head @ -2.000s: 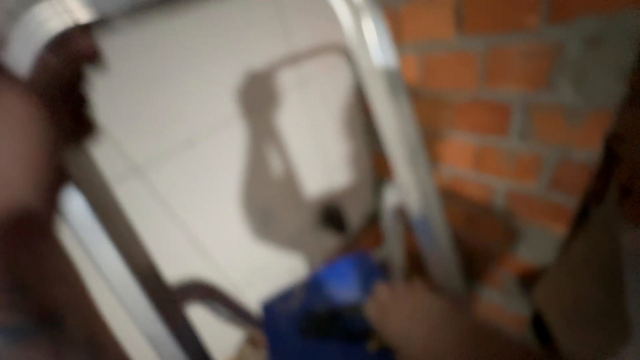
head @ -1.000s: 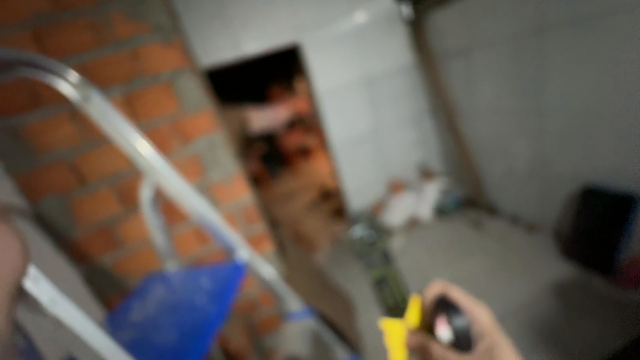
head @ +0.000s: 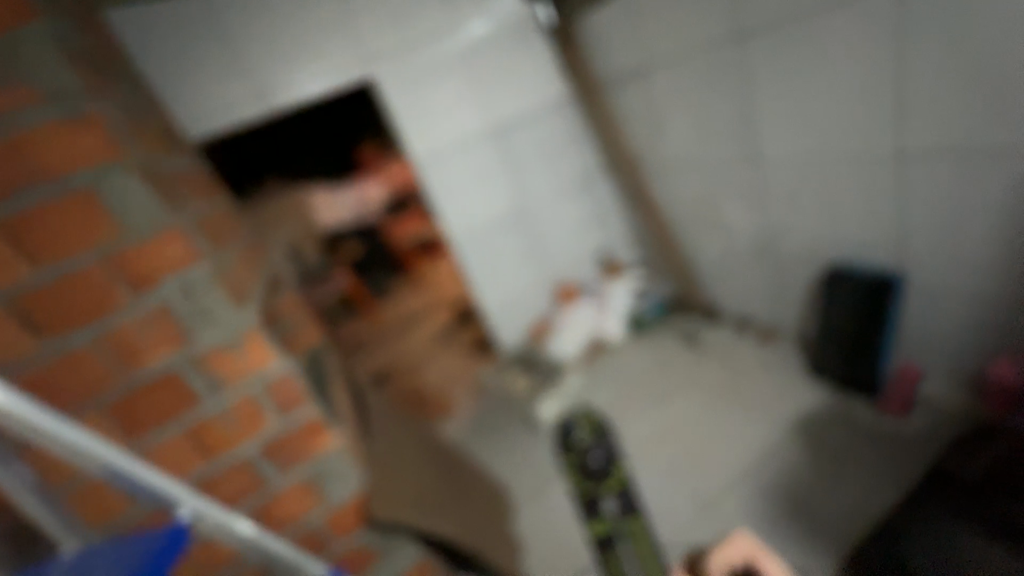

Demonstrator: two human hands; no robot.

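Observation:
The picture is blurred. My right hand (head: 740,554) shows only in part at the bottom edge, right of centre; what it holds, if anything, is cut off by the frame. Just left of it a long dark and yellow-green object (head: 612,496) with a rounded end reaches up into view; I cannot tell what it is or whether the hand touches it. My left hand is out of view. At the lower left a metal ladder rail (head: 152,472) slants down to the right, with a blue ladder part (head: 120,554) beneath it.
An exposed brick wall (head: 72,304) stands at the left, beside a doorway (head: 320,152) with blurred orange things beyond. White bags (head: 580,320) lie at the far wall's foot. A dark, box-like object (head: 856,328) with a blue edge stands by the right wall.
The view has swung right, away from the ladder. One second ago my right hand held a yellow object and a round dark one; now only a little of the hand shows.

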